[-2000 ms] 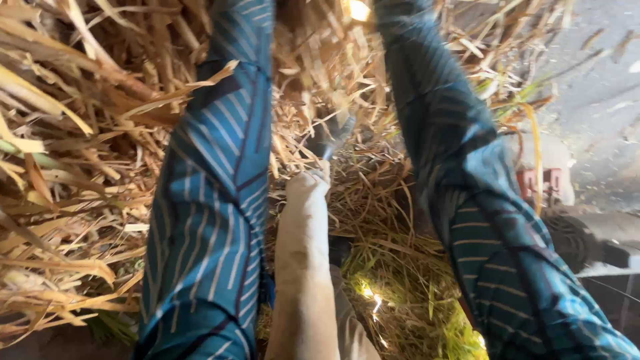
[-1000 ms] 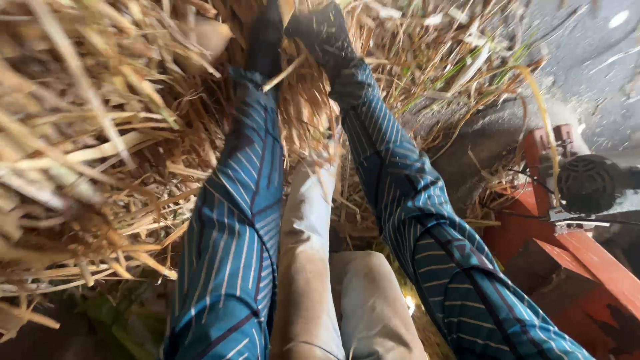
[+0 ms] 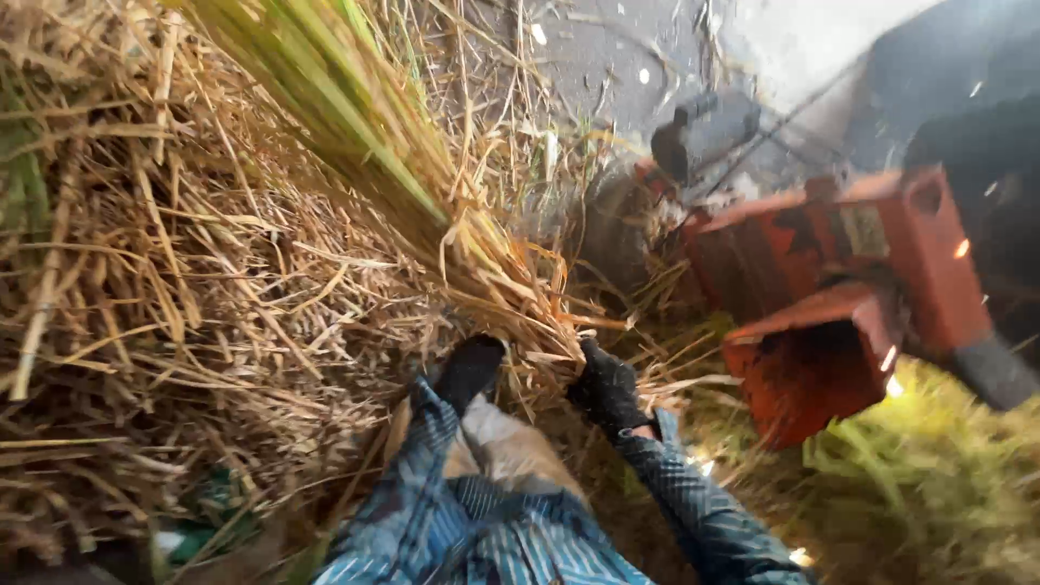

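A long bundle of green and dry yellow stalks (image 3: 390, 171) slants from the top left down to my gloved hands. My right hand (image 3: 605, 386), in a black glove, is closed on the dry lower end of the bundle. My left hand (image 3: 474, 366), also in a black glove, is at the underside of the bundle, left of my right hand; its fingers are mostly hidden, so its grip cannot be told. Right of my right hand is an orange metal machine (image 3: 821, 244) with a square chute-like opening.
A large heap of dry straw (image 3: 203, 268) fills the left side. Cut green stalks (image 3: 910, 471) lie below the machine at the right. A motor-like dark part (image 3: 707, 134) is at the machine's upper end, and grey floor (image 3: 593, 65) with scattered bits lies beyond.
The view has swung toward the machine. My hands have come back nearer my body, and the long bundle of stalks now shows, with my right hand closed on it.
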